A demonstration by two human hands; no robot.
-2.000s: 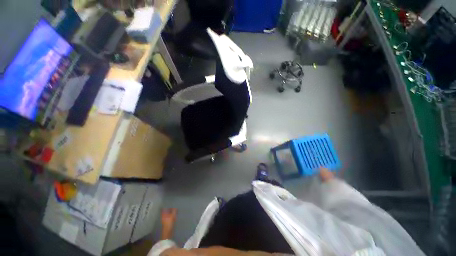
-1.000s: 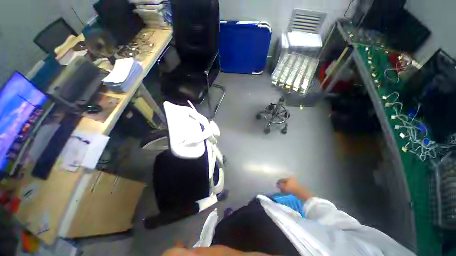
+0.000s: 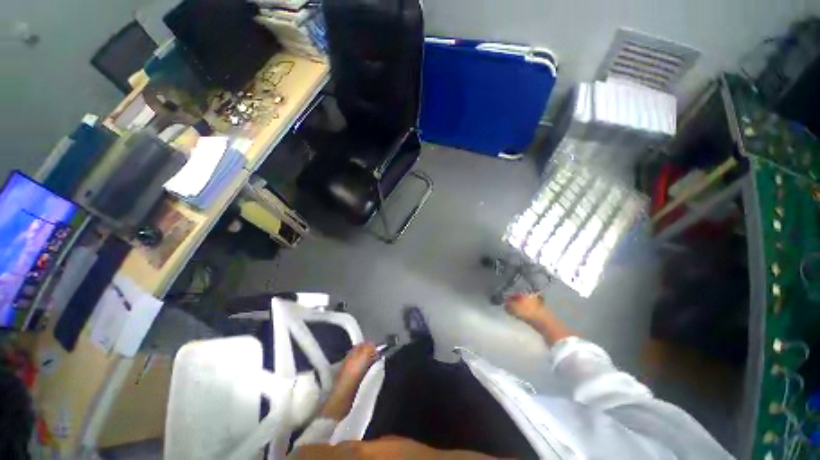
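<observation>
The blister tray [image 3: 575, 220], silvery in its gridded pockets, lies ahead of me at right of centre. Behind it is a stack of similar pale trays [image 3: 625, 110]. My right hand [image 3: 526, 310] hangs just below the near edge of the blister tray; its fingers look bent, and touch with the tray cannot be made out. My left hand [image 3: 358, 359] is low at my left side, beside the white chair frame. Both hands are small and blurred, and nothing can be made out in either.
A white swivel chair [image 3: 211, 400] is close at my left. A black chair [image 3: 360, 184] and a blue folded panel [image 3: 485, 99] stand ahead. A wooden desk [image 3: 256, 148] with printer and monitor runs along the left, a green-matted bench [image 3: 764, 225] along the right. Grey floor lies between.
The blister tray and stack now appear nearer and larger. The white chair has shifted to the lower left of the view. The blue stool is out of sight. My left hand shows more clearly.
</observation>
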